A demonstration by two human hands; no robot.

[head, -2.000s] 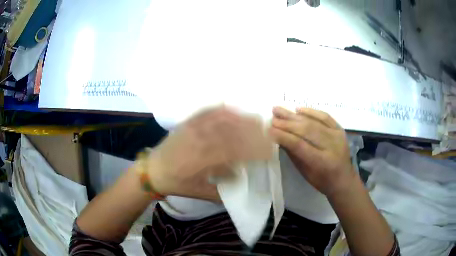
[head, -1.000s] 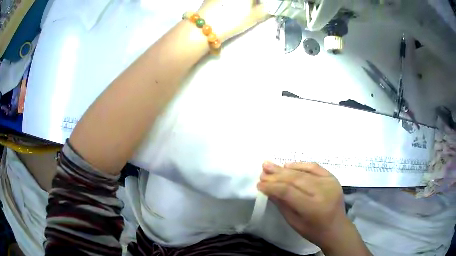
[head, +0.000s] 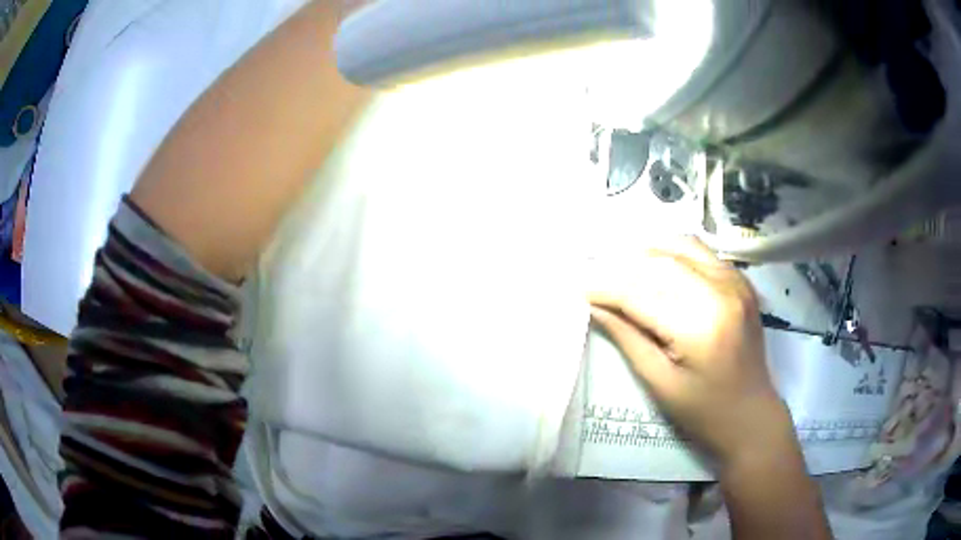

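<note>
A large white fabric piece [head: 422,348] lies over the table and hangs over its front edge towards my lap. My right hand [head: 685,316] pinches the fabric's right edge between thumb and fingers, just in front of the machine's metal plates. My left forearm reaches forward across the fabric; my left hand is hidden behind the lamp [head: 495,42] and its glare. The sewing machine head [head: 801,95] fills the upper right. The needle area is washed out by bright light.
Dark slim tools [head: 832,295] lie right of the machine. A printed ruler scale [head: 632,430] runs along the table's front edge. A pinkish cloth bundle [head: 922,406] is at the right edge. White cloth [head: 32,422] is heaped at lower left.
The lamp and machine head now fill the top of the view. My right hand has moved forward along the fabric edge, nearer the machine. The fabric lies straighter along its right edge.
</note>
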